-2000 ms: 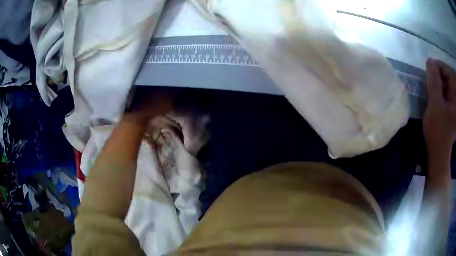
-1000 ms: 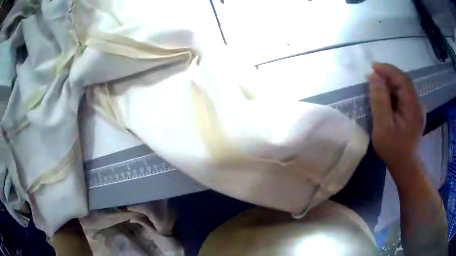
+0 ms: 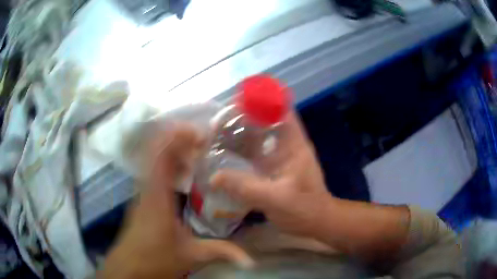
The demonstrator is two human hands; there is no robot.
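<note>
A clear plastic bottle with a red cap (image 3: 263,99) is upright but tilted in the middle of the view. My right hand (image 3: 278,190) is wrapped around its body, thumb in front. My left hand (image 3: 169,201) is blurred just left of the bottle, fingers and thumb apart; no object shows in its grip. The white cloth garment (image 3: 46,158) lies crumpled at the left, and part of it shows blurred behind my left hand.
The white machine bed (image 3: 218,32) is under glare at the top. Its grey front edge (image 3: 354,54) runs diagonally. Dark-handled snips (image 3: 354,7) lie at the upper right beside a green cord (image 3: 389,7). A pale flat sheet (image 3: 422,163) is at the right.
The view has turned and shifted right. The bottle has come into view, held by my right hand. My left hand has come up from the lower left, and the garment is farther left.
</note>
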